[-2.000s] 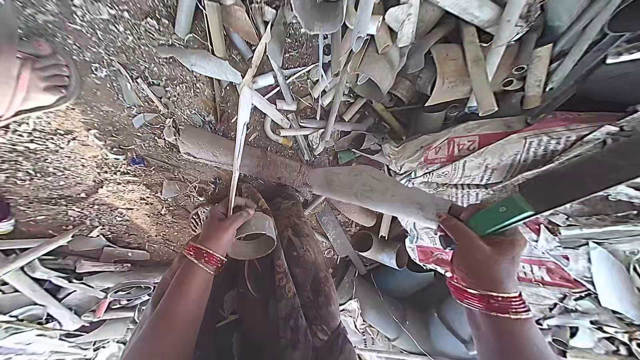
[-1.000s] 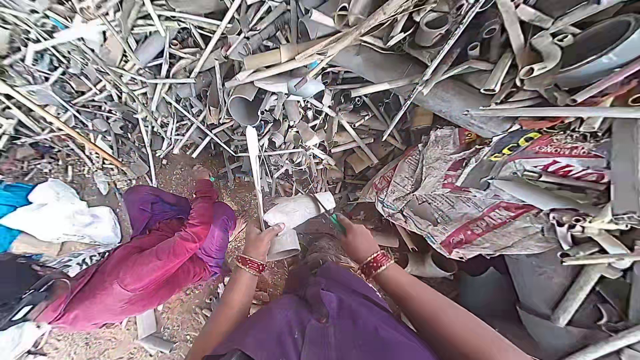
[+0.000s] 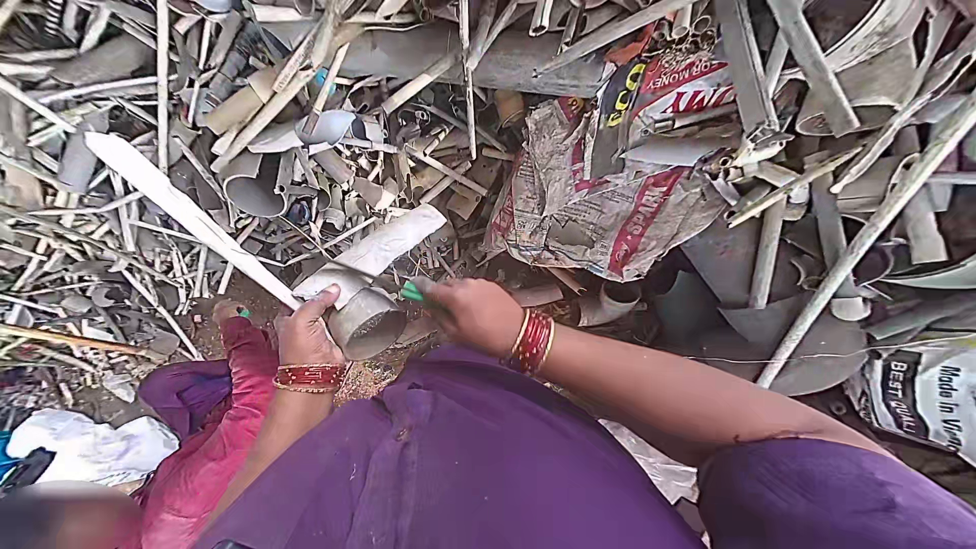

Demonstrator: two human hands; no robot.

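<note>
My left hand (image 3: pixel 309 335) grips a long pale split strip of plastic pipe (image 3: pixel 191 217), which points up and left. A short grey pipe piece (image 3: pixel 367 324) with a round open end sits against the fingers of that hand. My right hand (image 3: pixel 476 313) is closed on the green handle (image 3: pixel 412 291) of a tool whose blade is blurred and hard to make out. Beyond the grey pipe piece, a whitish rounded length (image 3: pixel 400 240) slants up and right; whether it touches the pipe piece cannot be told.
Heaped pipe scraps (image 3: pixel 259 191) fill the ground ahead and at both sides. A crumpled printed sack (image 3: pixel 602 206) lies at centre right, with a long thin pipe (image 3: pixel 862 244) beyond it. Another person in a pink sleeve (image 3: pixel 198 465) is close at my left, near a white bag (image 3: pixel 95 446).
The long strip stood nearly upright in my left hand and now leans left. Two seconds ago the tool's broad dark blade pointed right, away from my left hand. The view has shifted strongly.
</note>
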